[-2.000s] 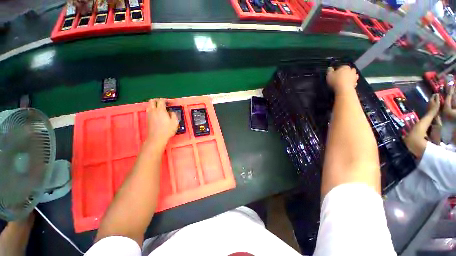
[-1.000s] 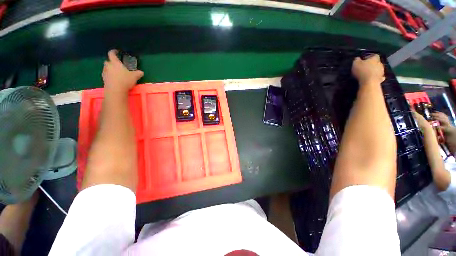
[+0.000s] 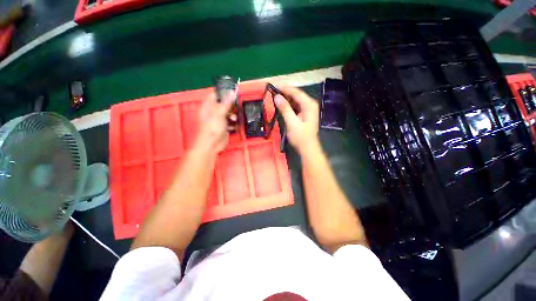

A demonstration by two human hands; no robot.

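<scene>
The red tray (image 3: 200,213) with rectangular pockets lies in front of me. My left hand (image 3: 216,120) grips a black handheld device (image 3: 225,86) above the tray's far row, screen end away from me. My right hand (image 3: 298,117) holds a thin black front frame (image 3: 272,111) on edge over the tray's far right corner. Another device (image 3: 254,119) lies in the far right pocket between the hands. My left hand hides the neighbouring pocket.
A glossy black stack of blister trays (image 3: 452,123) stands at right. A dark smartphone (image 3: 334,104) lies beside the red tray. A single device (image 3: 76,94) sits on the green conveyor belt (image 3: 176,53). A mint-green desk fan (image 3: 44,176) stands at left, with another person's arm (image 3: 44,261) below it.
My left hand has brought the device from the belt to above the tray. My right hand has left the black stack and come over the tray's right side with the thin frame.
</scene>
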